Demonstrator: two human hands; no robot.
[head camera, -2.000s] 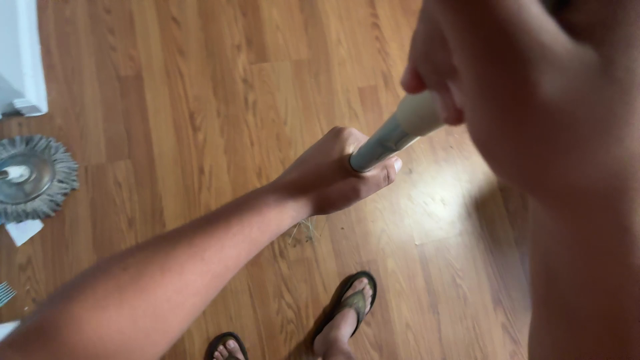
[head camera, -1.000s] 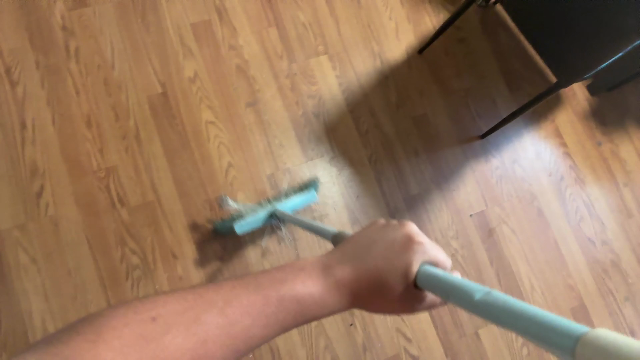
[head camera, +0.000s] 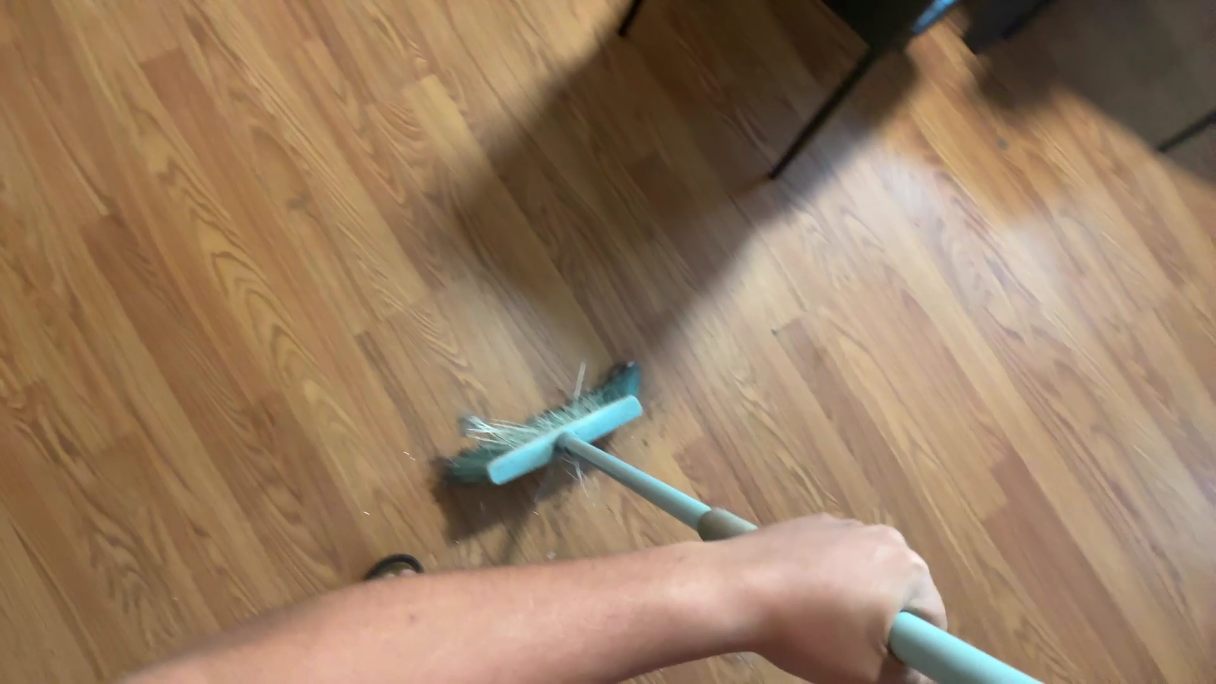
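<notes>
My left hand (head camera: 836, 594) is closed around the light teal pole of a push broom (head camera: 568, 439) at the lower right. From my fist the pole runs up and left to the broom head, whose bristles rest on the wood-look floor near the middle of the view. Pale, thin strands and bits of debris (head camera: 499, 432) cling to the bristles, and small specks lie on the floor around them. The upper end of the pole leaves the view at the bottom right. My right hand is out of view.
A dark chair (head camera: 860, 24) with thin metal legs stands at the upper right and casts a shadow on the floor. The front of a sandal (head camera: 394, 566) shows just above my forearm. Another dark leg is at the right edge.
The view has swung since two seconds ago, when both hands showed on the pole. Since one second ago the chair sits higher in view, and the broom head appears lower and farther right.
</notes>
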